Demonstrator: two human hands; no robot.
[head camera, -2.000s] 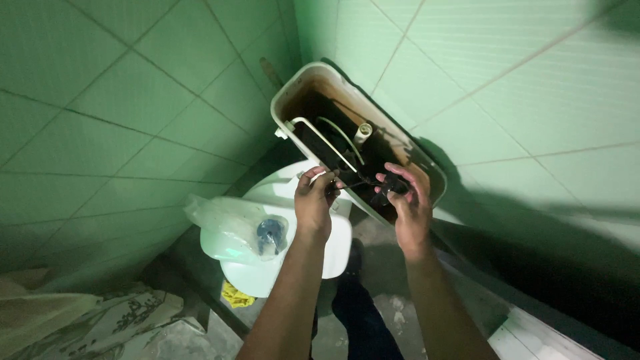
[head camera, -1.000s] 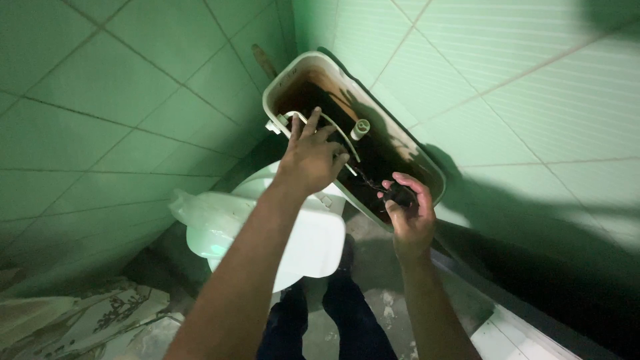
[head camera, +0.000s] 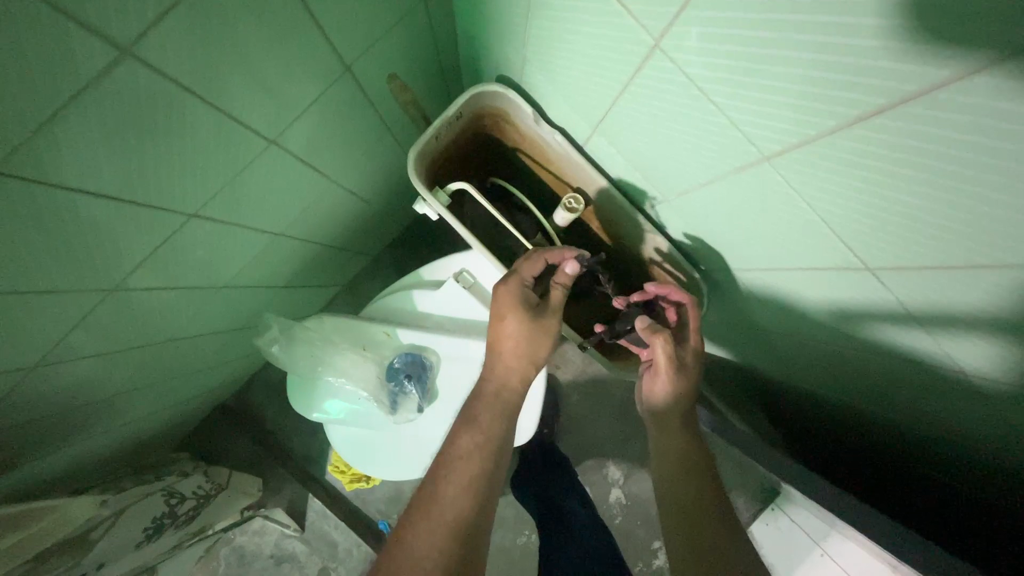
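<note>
Over the near side of an uncovered toilet cistern (head camera: 448, 120), my left hand (head camera: 532, 308) pinches a small dark piece (head camera: 590, 262) between thumb and fingers. A thin link or chain (head camera: 606, 284) seems to run from it towards my right hand (head camera: 668, 344), whose fingers hold a dark rounded part, likely a flush flapper (head camera: 632, 322). Inside the cistern are a white lever arm (head camera: 492, 208), a pale thin tube (head camera: 528, 200) and an upright white overflow pipe (head camera: 569, 210). The white flush handle (head camera: 426, 209) sits on the outer wall. The cistern's inside is stained brown, and its bottom is too dark to see.
A clear plastic bag (head camera: 344, 360) with a blue item (head camera: 410, 380) lies on the white toilet lid (head camera: 448, 432). Beside it on the floor is a yellow cloth (head camera: 350, 472). Green tiled walls meet behind the cistern. A patterned sheet (head camera: 176, 512) lies at lower left.
My left hand was inside the cistern near the lever arm one second ago; it has come back towards my right hand and now pinches the small dark piece. My right hand keeps the dark part.
</note>
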